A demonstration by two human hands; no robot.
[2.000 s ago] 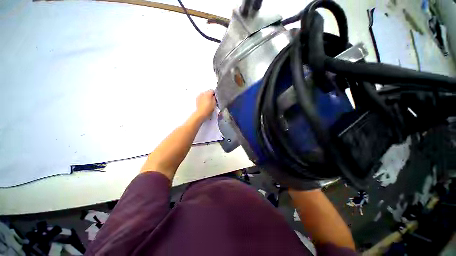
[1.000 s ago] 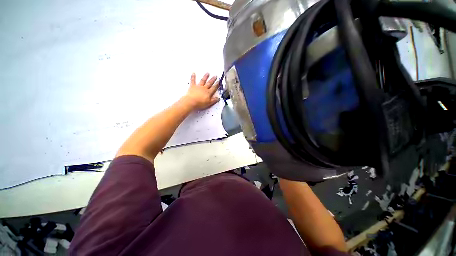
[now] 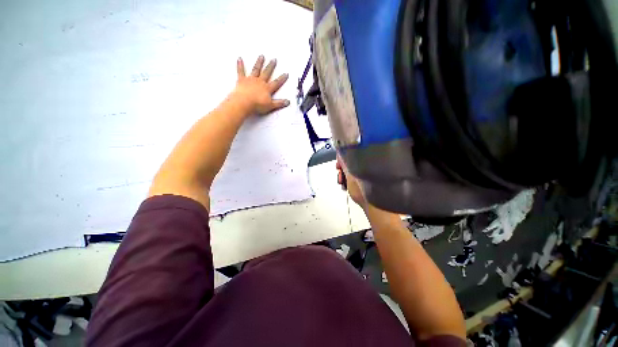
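Note:
The blue and grey cutting machine fills the upper right, with black cable looped around its motor. Its grey base plate shows at the lay's edge, below small dark metal guard parts. My left hand lies flat with fingers spread on the white paper marker, left of the machine. My right hand is under the motor, mostly hidden by it; some fingers show near the base plate, but their grip cannot be made out.
The off-white table's front edge runs before me. A dark offcut strip lies at the lay's edge on the left. The grey floor beyond holds black and white scraps. Part of a brown strip shows at the top.
The machine looms larger and sits further right and up in view. My left hand has gone from a closed pose beside it to flat and spread, further left. Some right fingers now show.

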